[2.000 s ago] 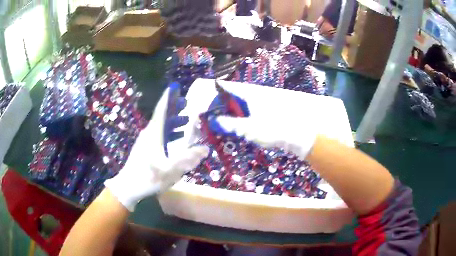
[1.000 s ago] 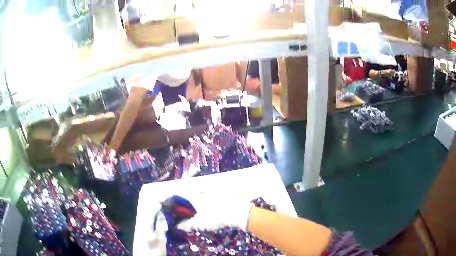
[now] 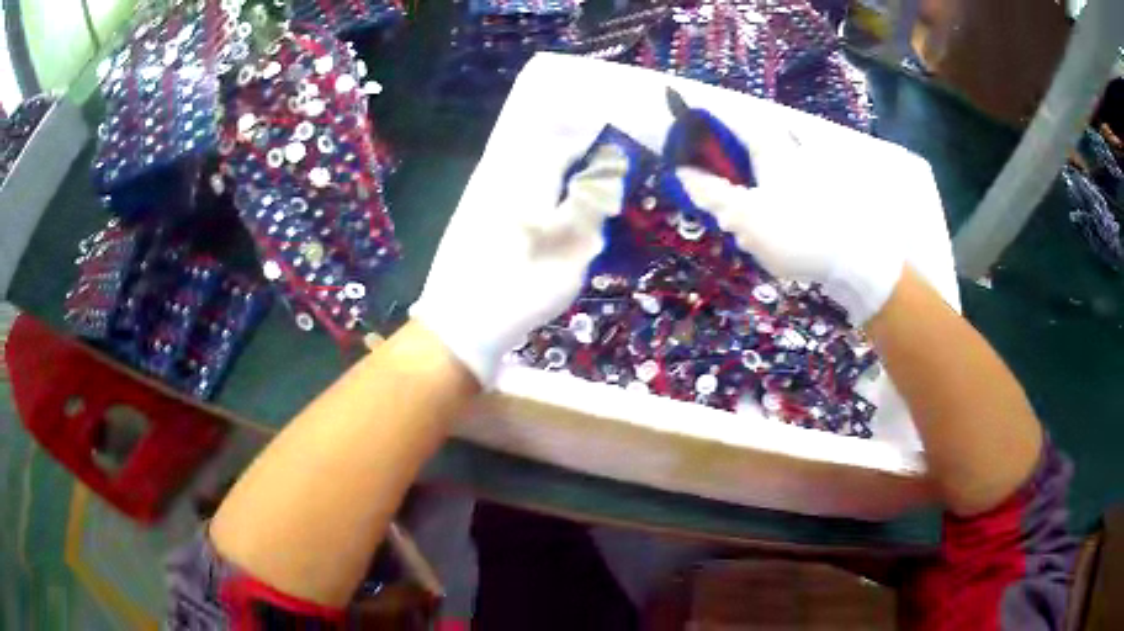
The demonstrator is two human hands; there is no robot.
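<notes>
My left hand (image 3: pixel 549 247), in a white glove with blue fingertips, is closed on a blue PCB panel (image 3: pixel 635 234) above the white foam box (image 3: pixel 690 475). My right hand (image 3: pixel 789 228), in the same kind of glove, is closed around a hand tool (image 3: pixel 711 144); its dark tip points up and red shows beside the blue fingers. The tool's other end and the panel's far edge are hidden or blurred. Loose PCB assemblies (image 3: pixel 703 345) with silvery discs and red wires fill the box below both hands.
Stacked PCB panels (image 3: pixel 160 111) and a disc-covered pile (image 3: pixel 308 160) stand left of the box, more panels (image 3: pixel 752 49) behind it. A red stool (image 3: pixel 93 419) is at the table's left edge. A metal post (image 3: pixel 1035 148) rises at right. A brown carton (image 3: pixel 789 598) is below.
The view swung up and back down. My left hand, open two seconds ago and out of view one second ago, is now closed on a panel beside my right hand.
</notes>
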